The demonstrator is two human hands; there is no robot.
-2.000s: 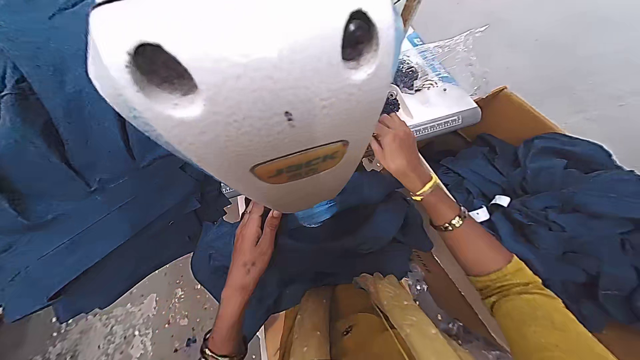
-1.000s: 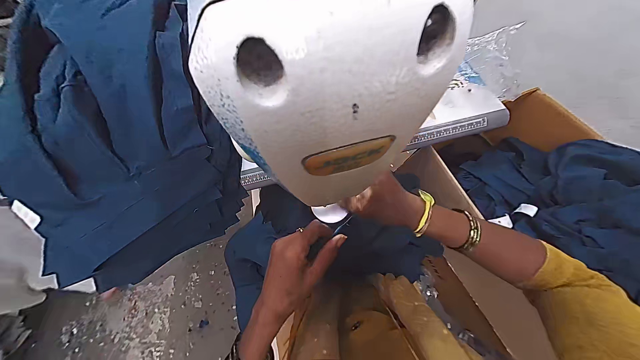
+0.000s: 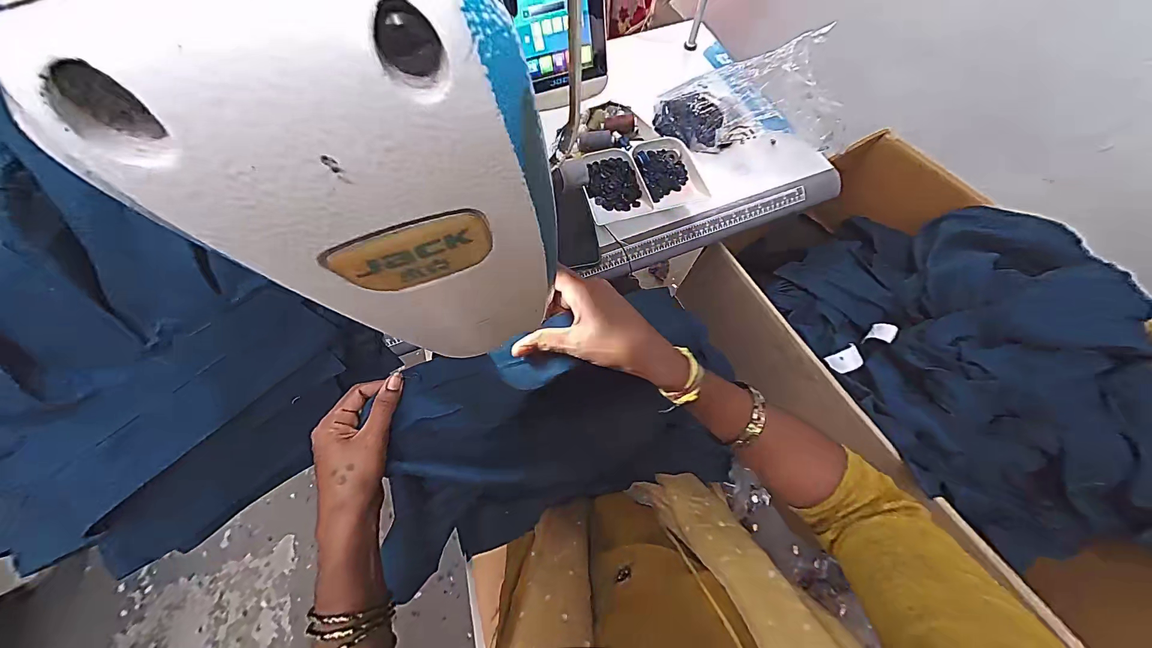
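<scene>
The white head of a Jack sewing machine [image 3: 297, 180] fills the upper left and hides the needle area. A dark blue cloth garment piece [image 3: 540, 441] lies below it, across the front of the machine. My left hand [image 3: 355, 432] pinches the cloth's left edge between thumb and fingers. Just right of the machine head, my right hand [image 3: 603, 328] grips a folded part of the same cloth, thumb on top; some of its fingertips are hidden behind the head.
Dark buttons fill a white divided tray [image 3: 664, 180] on the machine table, near thread spools and a plastic bag [image 3: 756, 90]. A lit control screen stands behind. More blue cloth [image 3: 981, 342] is heaped in a cardboard box [image 3: 801, 360] at right; a blue cloth stack [image 3: 180, 387] hangs at left.
My hands were close together below the machine head a second ago; now they are apart, the left one at the cloth's left edge. The view has shifted.
</scene>
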